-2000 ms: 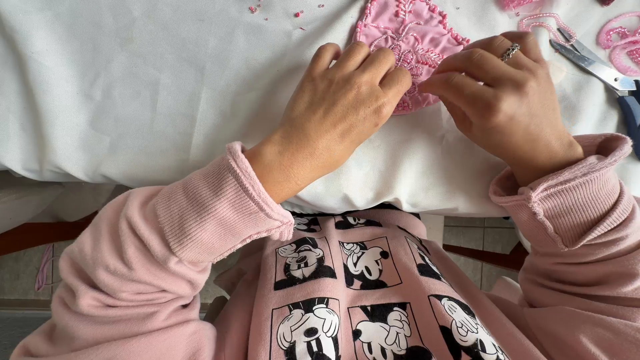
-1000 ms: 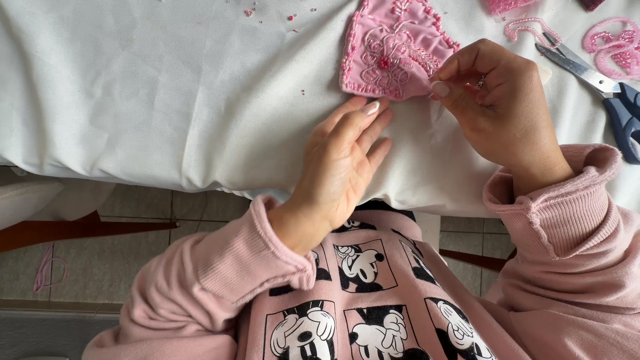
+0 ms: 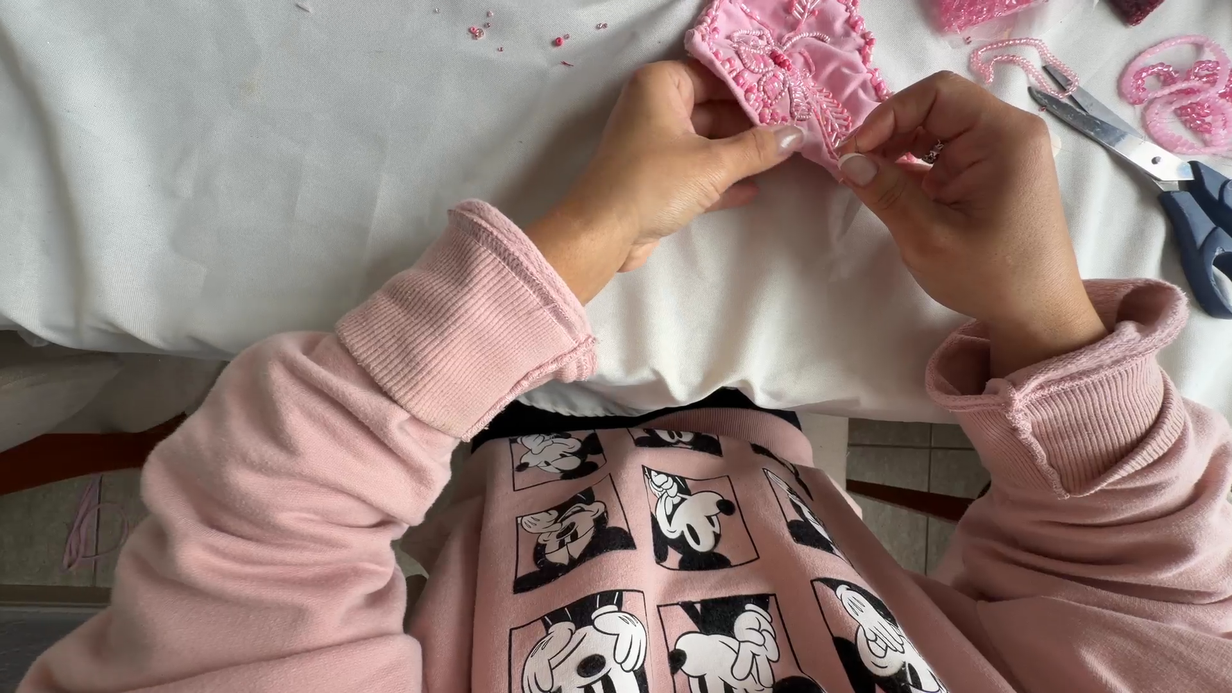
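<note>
A piece of pink fabric (image 3: pixel 835 58) embroidered with pink beads lies at the top, right of centre. My left hand (image 3: pixel 679 144) grips its lower left edge, thumb on top and fingers underneath. At the fabric's lower corner, the thumb and forefinger of my right hand (image 3: pixel 948 168) are pinched together. Whether a needle or thread is between them is too small to tell. A ring sits on a finger of that hand.
Scissors (image 3: pixel 1145 159) with blue handles lie partly open at the right. Near them are a bead strand (image 3: pixel 1025 48), pink beaded pieces (image 3: pixel 1179 96) and a pink bead packet (image 3: pixel 977 10). Loose beads (image 3: pixel 561 40) dot the white tablecloth (image 3: pixel 289 192).
My left hand has moved up from below the fabric and taken hold of its lower left edge. The fabric has turned, and my right hand stays pinched at its lower edge.
</note>
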